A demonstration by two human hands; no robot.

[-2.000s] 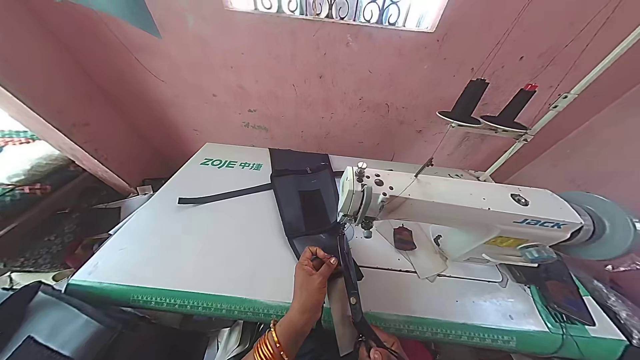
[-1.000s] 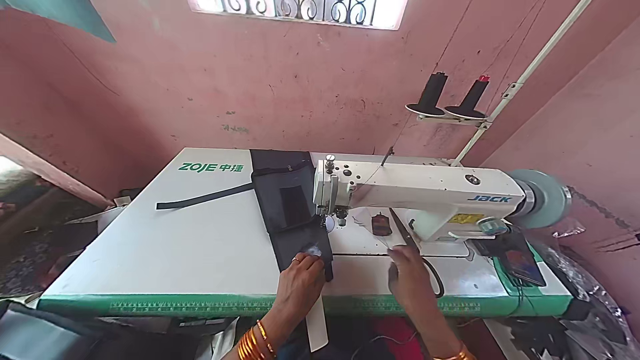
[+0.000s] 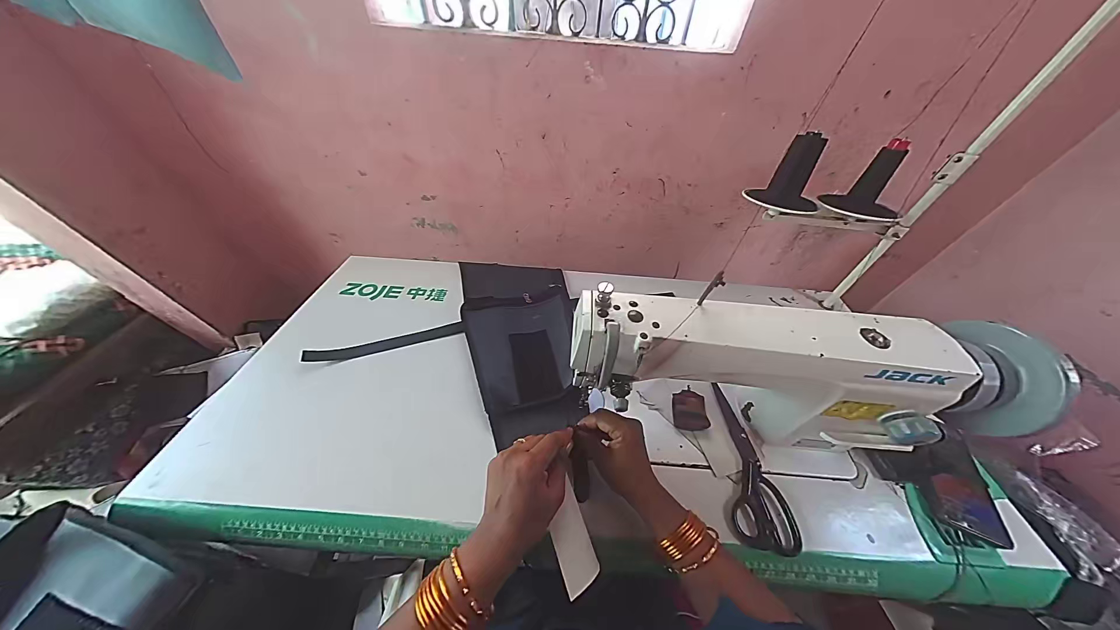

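Just in front of the needle area of a Jack sewing machine (image 3: 787,350), my left hand (image 3: 527,481) and my right hand (image 3: 619,451) meet, fingertips pinching the edge of dark material. A dark fabric piece with a pocket (image 3: 516,350) lies left of the machine head, its black strap (image 3: 381,343) stretched leftward. Below my fingers hang a pale strip (image 3: 573,542) and a short dark strip (image 3: 579,472). Black-handled scissors (image 3: 752,477) rest to the right of my right hand. The fingers partly hide what they pinch.
Behind the scissors, a small dark reddish object (image 3: 690,409) lies on the machine bed. Two black thread cones (image 3: 798,171) stand on a rack at the upper right. A dark phone-like device (image 3: 967,507) is near the table's right end. Grey-black material (image 3: 96,569) sits at lower left.
My right hand held the scissors, laid them down on the right of the machine bed, and has moved left to meet my left hand at the dark material.
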